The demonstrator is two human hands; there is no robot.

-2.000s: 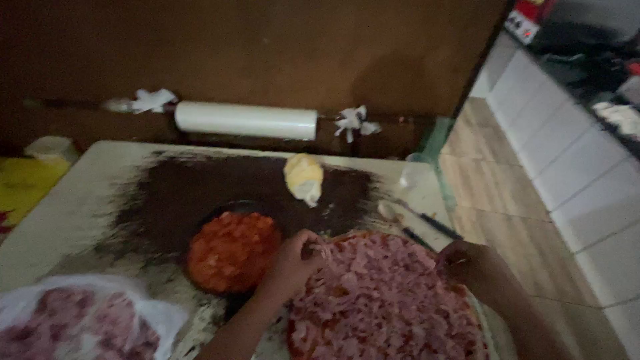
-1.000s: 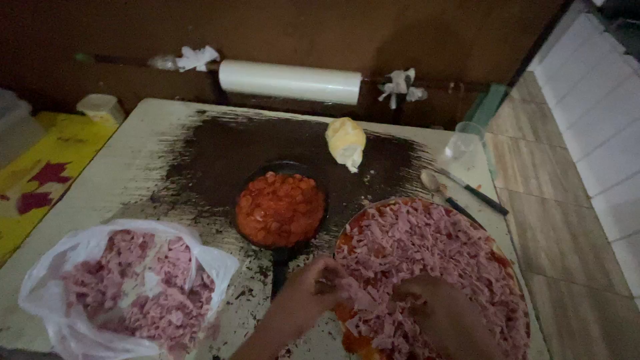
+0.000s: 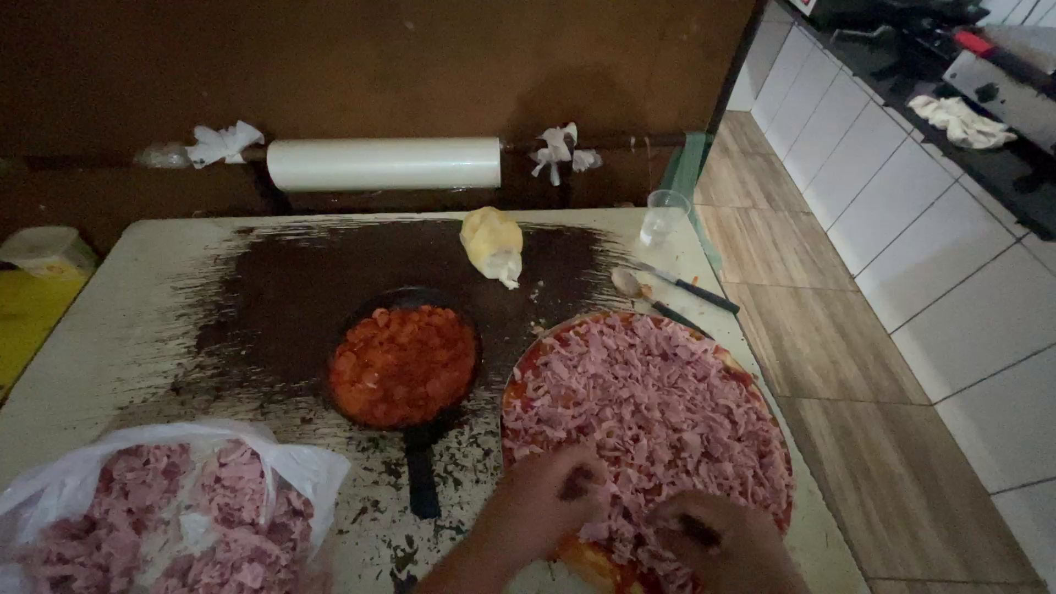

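A large round pizza (image 3: 652,404) with red sauce, thickly covered in shredded ham, lies at the table's right front. Over its near left part is my left hand (image 3: 549,503), fingers bent down at the ham. My right hand (image 3: 709,536) is beside it, over the near edge, its fingers also curled at the shreds. Whether either hand holds any ham cannot be made out. At the lower left, an open white plastic bag (image 3: 318,474) contains more shredded ham (image 3: 239,487). Between bag and pizza sits a black frying pan (image 3: 422,474) filled with a chunky red topping (image 3: 404,363).
Behind the pizza are a knife (image 3: 701,293), a spoon (image 3: 631,285), a clear plastic cup (image 3: 662,219) and a tied bag of pale yellow food (image 3: 492,243). A white roll (image 3: 384,163) hangs along the back panel. A tub (image 3: 49,252) stands at far left.
Two seconds ago my hands were apart at the pizza's left and right sides. They have come close together over its near part, and since one second ago both are nearer its front edge.
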